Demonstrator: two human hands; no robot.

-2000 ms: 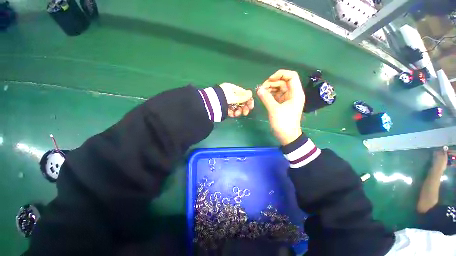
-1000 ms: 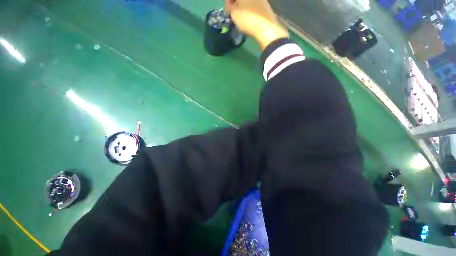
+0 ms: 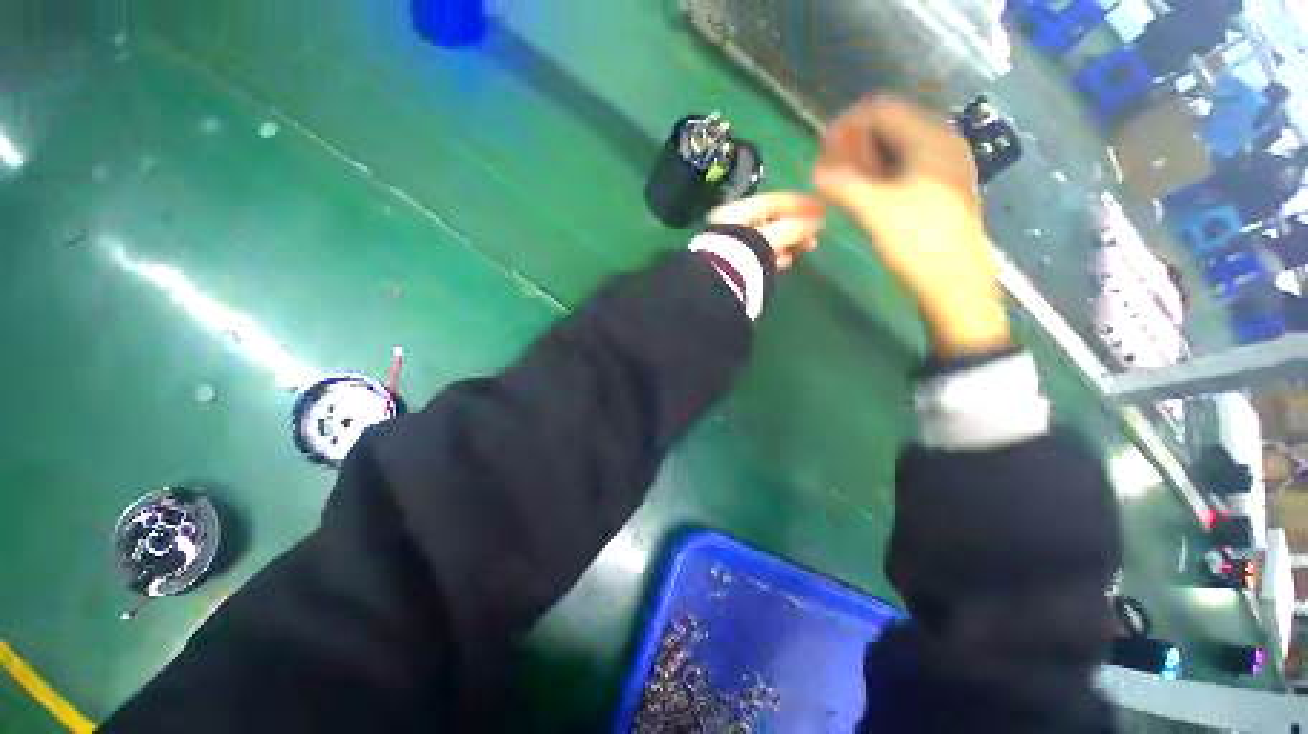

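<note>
My left hand point(image 3: 782, 227) is stretched out past the bench seam, beside a black cylindrical housing point(image 3: 677, 189); its fingers are partly curled and what they hold cannot be made out. My right hand point(image 3: 904, 179) is raised just right of it, blurred, with thumb and fingers bent together; whether it pinches a ring is not visible. The housing stands with its open end up, showing a silvery wired cluster point(image 3: 704, 141), and a round black cap point(image 3: 742, 169) is at its right side. Metal rings point(image 3: 696, 688) lie piled in the blue tray point(image 3: 775, 556) below my hands.
A white-centred cap point(image 3: 342, 419) with a red lead and a round wired unit point(image 3: 168, 541) lie at left. A blue object point(image 3: 449, 17) is at the top. Another black unit point(image 3: 987, 136) lies beyond the bench's metal edge. Lit units point(image 3: 1148, 655) are at lower right, near a pale cross-bar point(image 3: 1219, 703).
My right hand has moved from the housing's top to the right and nearer me. My left hand has come into view beside the housing. More of the blue tray shows.
</note>
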